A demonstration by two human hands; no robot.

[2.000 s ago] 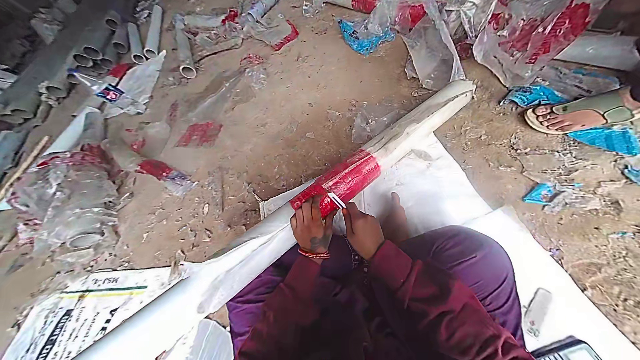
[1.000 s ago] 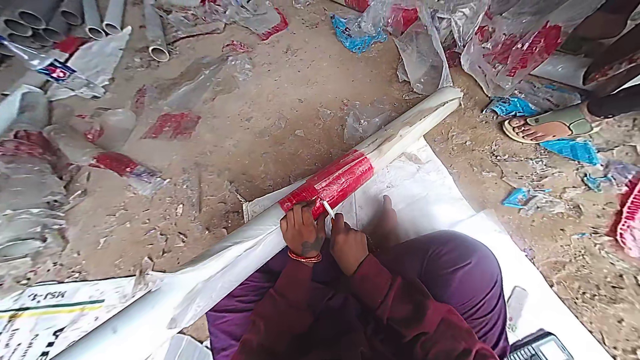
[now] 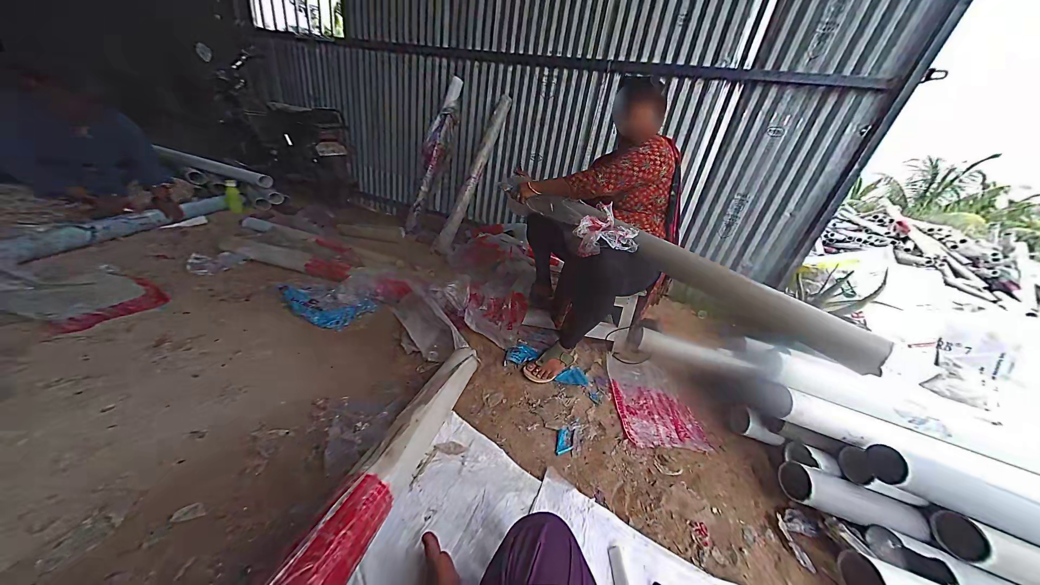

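Neither of my hands is in view. A pipe wrapped in clear plastic (image 3: pixel 422 414) slants up from the bottom edge, with a red printed band (image 3: pixel 345 520) around its lower visible part. Its lower end is cut off by the frame. Beneath and beside it lies a white sheet (image 3: pixel 463 504). My bare foot (image 3: pixel 439 561) and my knee in purple cloth (image 3: pixel 540 552) show at the bottom, right of the pipe.
A seated co-worker (image 3: pixel 638 187) holds a long grey pipe (image 3: pixel 731 292). Several white pipes (image 3: pixel 861 500) are stacked at the right. Plastic wrappers (image 3: pixel 487 313) litter the dirt floor. Two pipes (image 3: pixel 475 171) lean near a corrugated metal wall (image 3: pixel 528 122). Another person (image 3: pixel 81 146) sits at the far left.
The view has swung up and to the right. Both my hands, earlier on the red band of the wrapped pipe, are out of view.
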